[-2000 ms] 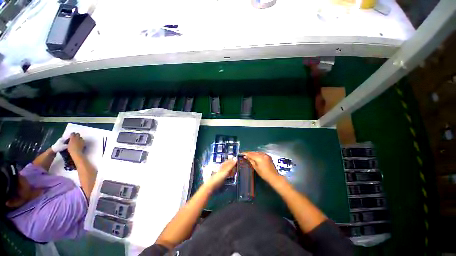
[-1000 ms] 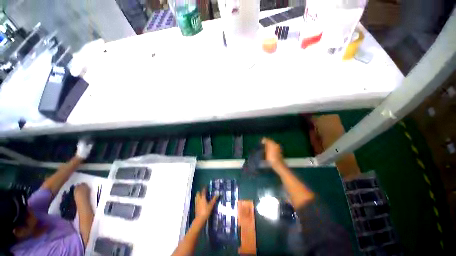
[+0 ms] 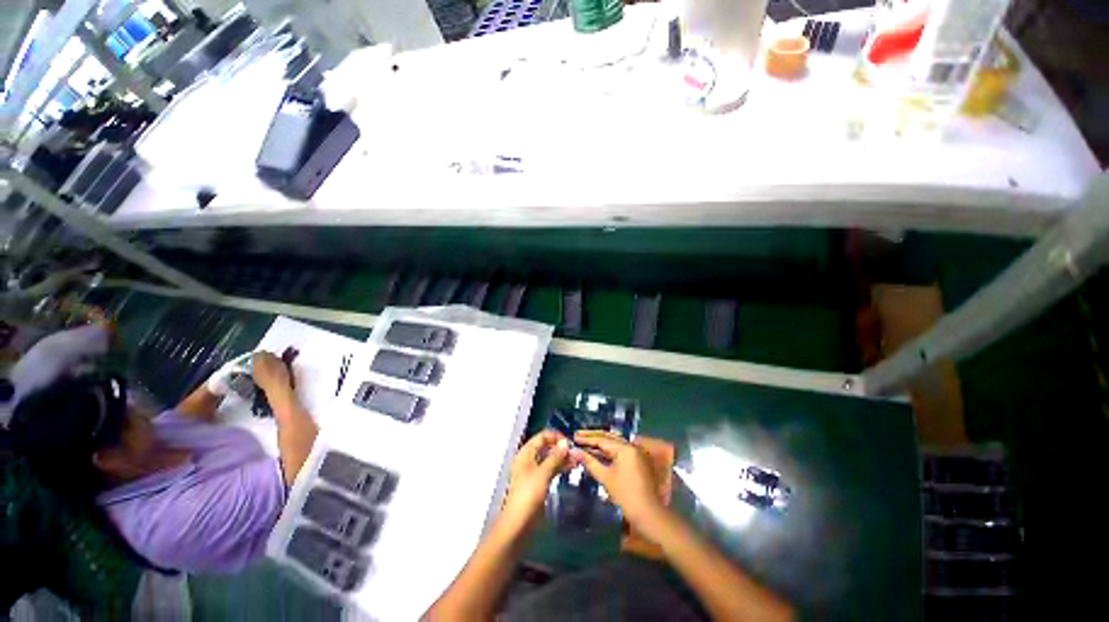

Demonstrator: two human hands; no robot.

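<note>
My left hand point(image 3: 535, 473) and my right hand point(image 3: 620, 467) meet over the sheet of parts. Their fingertips pinch a small dark strip-like part point(image 3: 563, 424) between them. The shiny die-cut sheet point(image 3: 607, 411) lies under and around my hands, partly hidden by them. The orange block point(image 3: 660, 459) lies just right of the sheet, partly behind my right hand and forearm. No housing lies on the visible part of the block. Small loose parts point(image 3: 763, 487) lie on glossy film right of the block.
A white foam sheet point(image 3: 468, 450) at left holds several dark housings. Spaced housings point(image 3: 645, 321) lie on the green conveyor beyond a pale rail. A raised white shelf point(image 3: 608, 170) crosses above. Another person in lilac works at far left. A stacked tray point(image 3: 968, 522) stands at right.
My right hand has come back from the conveyor, where it held a dark housing, and now meets my left hand. A small dark part is between them. The view has shifted.
</note>
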